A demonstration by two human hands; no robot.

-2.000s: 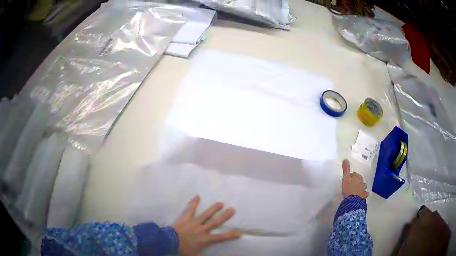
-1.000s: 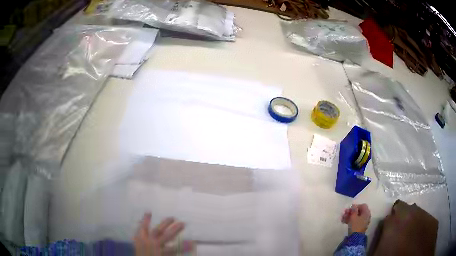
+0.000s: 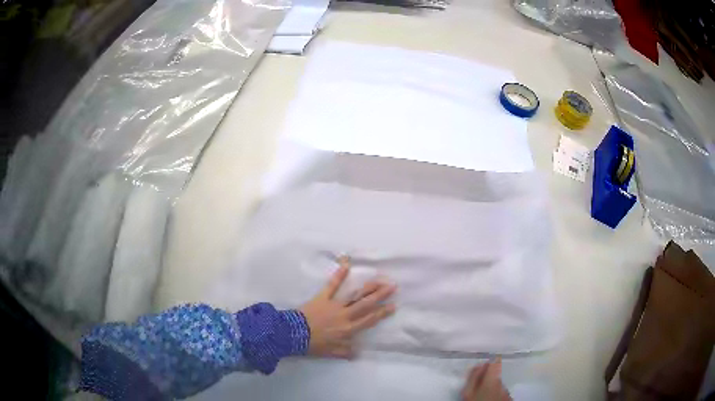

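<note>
A handbag shape lies flat under thin white tissue paper [image 3: 408, 227] in front of me; a greyish-brown band shows through near its top. A white sheet [image 3: 408, 102] extends beyond it toward the back. My left hand [image 3: 349, 313] lies on the tissue with fingers spread, pressing on the covered bag and wrinkling the tissue. My right hand [image 3: 486, 382] is at the bottom edge of the picture, partly cut off, beside the near edge of the covered bag; whether it holds the sheet is unclear.
At right are a blue tape roll [image 3: 519, 100], a yellow tape roll [image 3: 573, 110], label stickers [image 3: 571, 158], a blue tape dispenser [image 3: 611, 180], a brown handbag [image 3: 670, 329] and poly bags [image 3: 666, 129]. At left are poly bags [image 3: 172, 86] and white stuffing rolls [image 3: 137, 254].
The view has shifted. My left hand has moved up onto the covered bag. My right hand has moved from beside the dispenser to the near edge of the bag.
</note>
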